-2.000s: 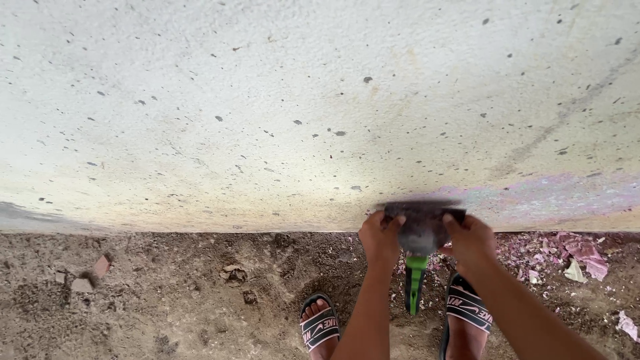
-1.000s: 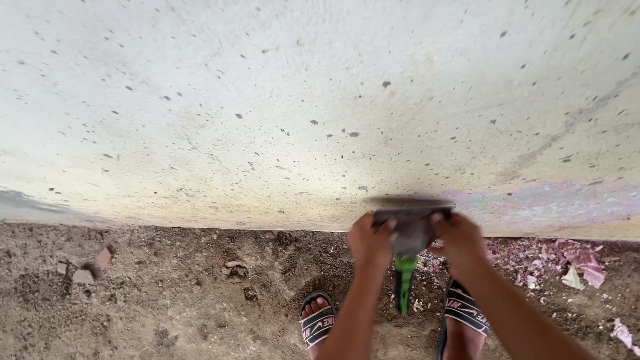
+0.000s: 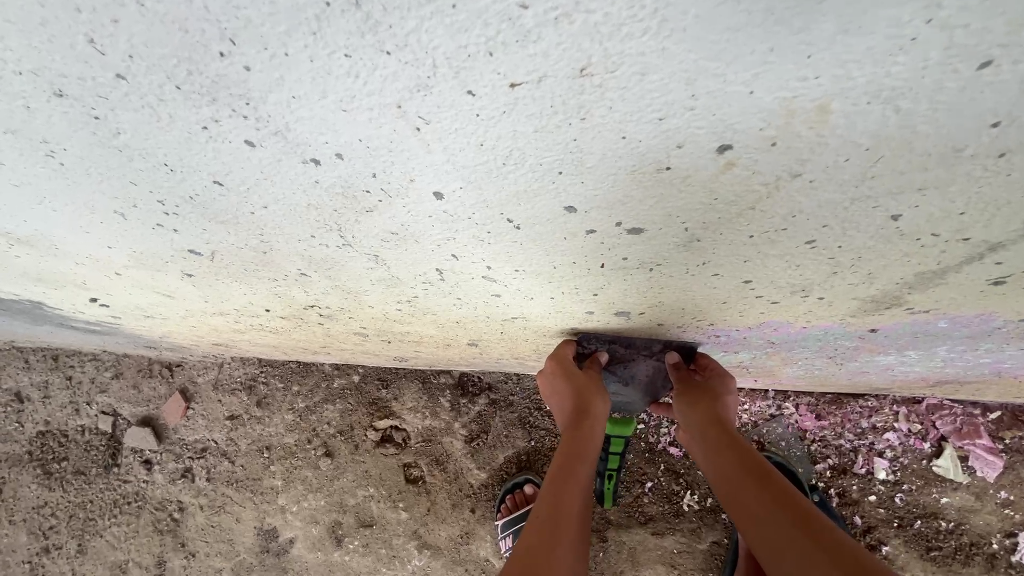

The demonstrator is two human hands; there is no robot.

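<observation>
A wide-bladed scraper with a dark metal blade and a green and black handle is held between both hands, its edge at the lower part of the painted wall. My left hand grips the blade's left side, thumb on its face. The right side of the blade is pinched by my right hand. The handle hangs down between my forearms, untouched. Just right of the blade, the wall has a rough pink and grey patch.
Pink and white paint flakes litter the dirt ground at the right along the wall's foot. Broken tile pieces lie at the left. My sandalled feet stand below, partly behind my forearms.
Both hands keep their hold on the scraper's blade, which stays at the foot of the wall. The blade was blurred in the earlier frames and is sharper now.
</observation>
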